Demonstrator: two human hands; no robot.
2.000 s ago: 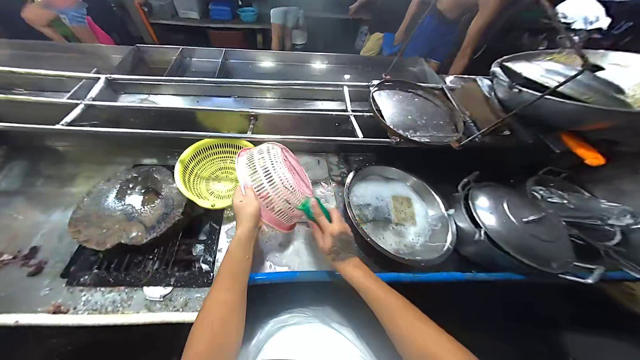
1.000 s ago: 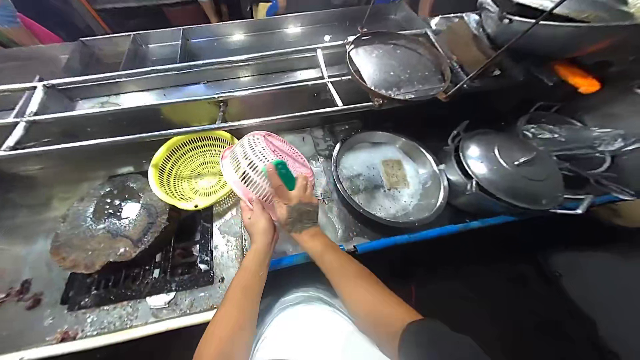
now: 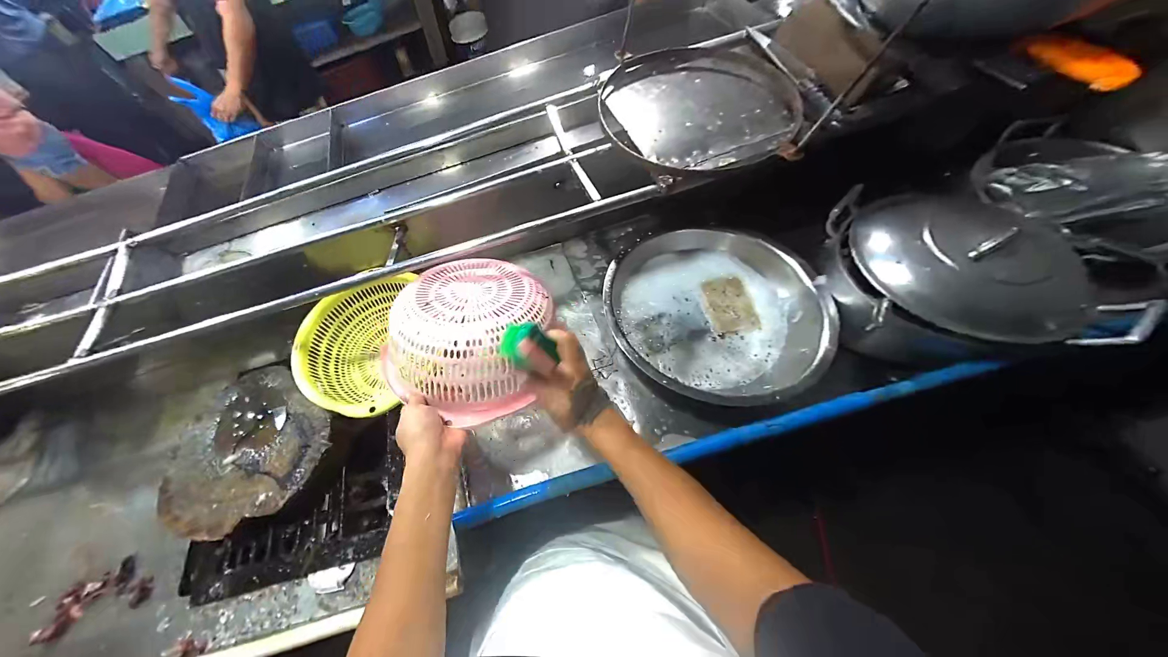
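A pink plastic colander point(image 3: 470, 338) is held up over the metal counter, its rounded base facing up. My left hand point(image 3: 429, 433) grips its rim at the lower left. In my right hand point(image 3: 561, 379) is a green scouring pad point(image 3: 529, 345), pressed against or very near the colander's right side. Behind and left of the pink one lies a yellow plastic colander point(image 3: 347, 347). To the right stands a wide metal basin point(image 3: 721, 315) of soapy water, with a brownish sponge or pad point(image 3: 730, 305) in it.
A round wooden chopping block point(image 3: 242, 456) rests beside a black grate point(image 3: 310, 529) at left. A lidded pot point(image 3: 972, 269) stands right of the basin. Behind run a metal trough point(image 3: 301, 214) and a hanging round pan point(image 3: 703, 109). Other people point(image 3: 205, 64) are across the counter.
The pink colander's base has turned upward, and my right hand with the green pad has moved back to its right side. The view has shifted.
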